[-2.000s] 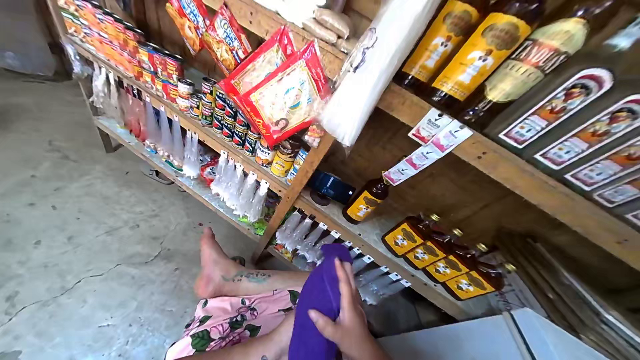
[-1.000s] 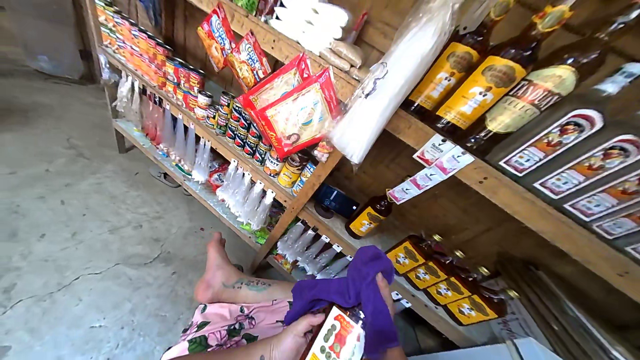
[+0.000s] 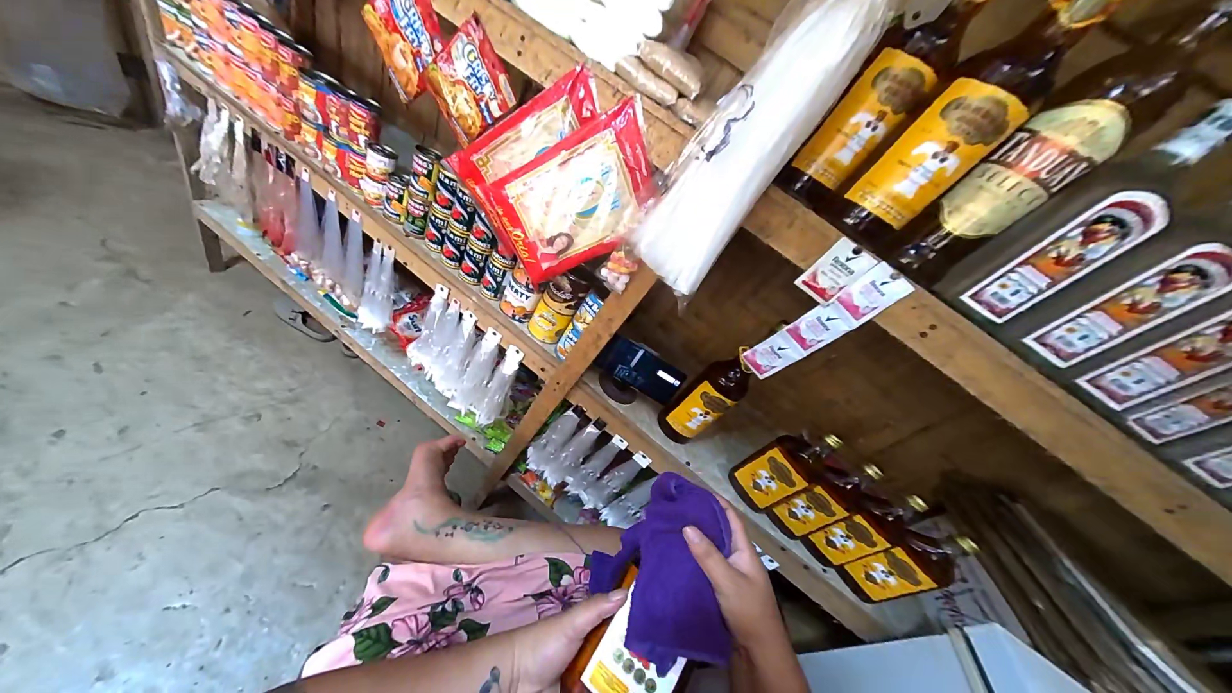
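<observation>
My left hand holds a brown glass bottle with a white-and-yellow label low in the view, by its side over my lap. Draped over the bottle's upper part is a purple cloth, which my right hand grips, thumb on top and fingers behind. The cloth hides the bottle's neck. Floral pink fabric covers my lap beside a bare leg.
Wooden shelves hold large liquor bottles above and several flat bottles below. Cans, red noodle packs and hanging plastic bags fill the left part. A white box-like surface is at lower right.
The labelled bottle, not visible two seconds ago, shows under the purple cloth. Since one second ago, the cloth and right hand have shifted over the bottle, covering more of its label.
</observation>
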